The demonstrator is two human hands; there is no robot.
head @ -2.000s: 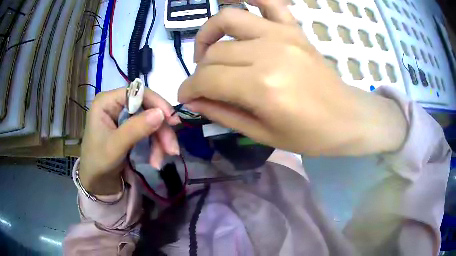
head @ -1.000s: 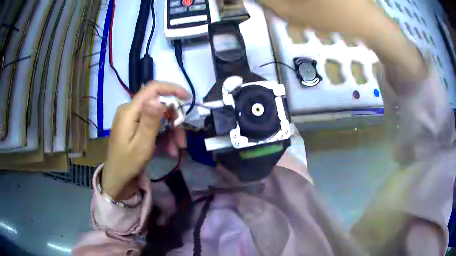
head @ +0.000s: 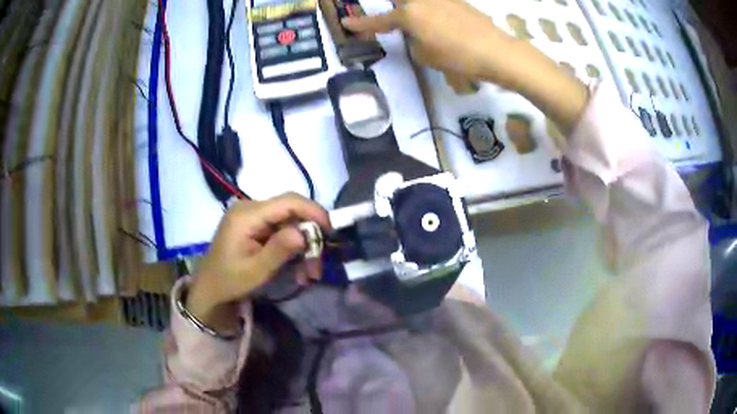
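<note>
My left hand (head: 263, 251) pinches a small whitish connector (head: 310, 239) between thumb and fingers, left of the test fixture. A black round disc (head: 431, 221) with a pale centre sits in the fixture's silver-white frame (head: 458, 194). My right hand (head: 432, 36) reaches up to a dark block (head: 360, 52) beside the handheld meter (head: 288, 50). Its index finger is extended onto the block near the display module (head: 349, 10), and the other fingers are partly hidden. I see nothing held in it.
A white foam tray (head: 505, 183) with cut-outs lies at the right, holding a black and silver unit (head: 482, 137). A second tray (head: 701, 137) stands beyond it. Stacked trays (head: 61, 178) fill the left. A coiled black cable (head: 212, 81) and red lead (head: 179, 121) run beside the meter.
My right hand has moved from over the connector, past the foam tray, to the dark block at the top. My left hand keeps the connector, now lower and closer to the fixture. The view has shifted.
</note>
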